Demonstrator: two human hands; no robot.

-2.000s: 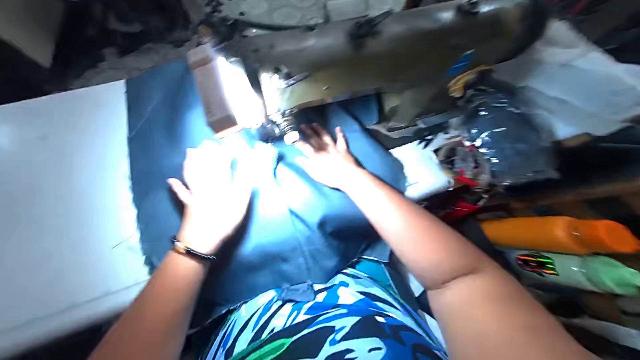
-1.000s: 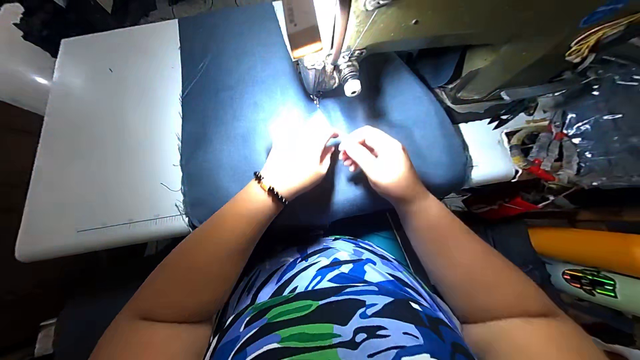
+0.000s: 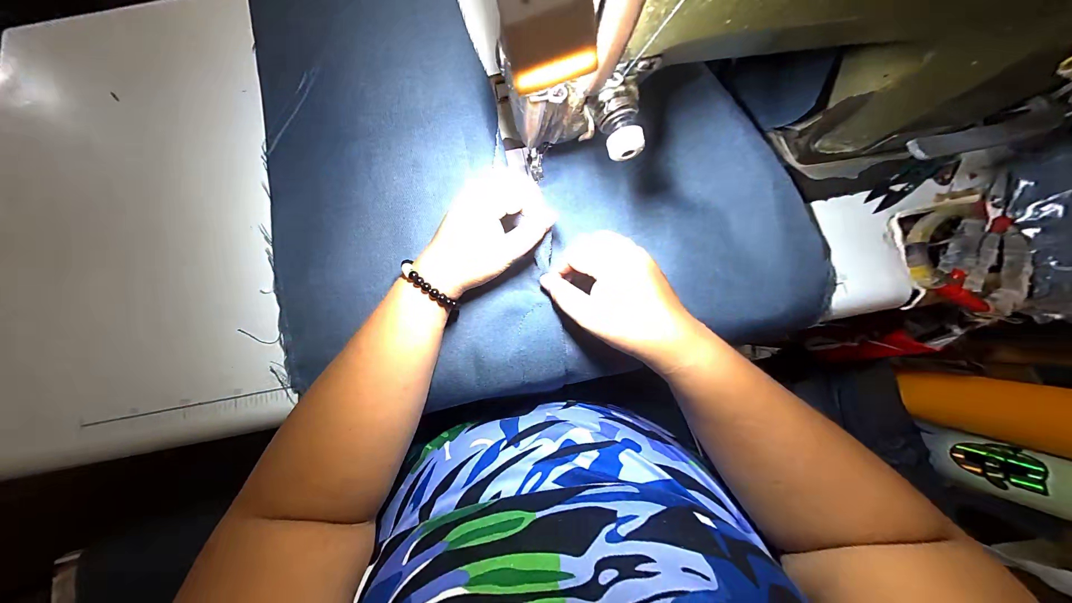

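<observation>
Dark blue woven fabric [image 3: 368,193] with frayed left edges lies over the bed of a sewing machine [image 3: 754,33]. My left hand [image 3: 494,226], with a dark bead bracelet at the wrist, pinches the fabric at a seam just in front of the presser foot [image 3: 534,163]. Closer to my body and a little to the right, my right hand [image 3: 620,289] pinches the same seam between thumb and forefinger. Strong lamp light washes out both hands. The needle tip cannot be made out.
The white tabletop [image 3: 126,209] bears a printed ruler scale along its front edge. Right of the fabric lie dark-bladed snips [image 3: 909,184], a roll-like tangle with red parts [image 3: 963,251] and clear plastic. An orange cylindrical object [image 3: 988,410] sits lower right.
Both hands were spread flat on the fabric two seconds ago; now their fingers pinch it at the seam. Since one second ago the right hand sits slightly nearer my body than the left. The view has shifted.
</observation>
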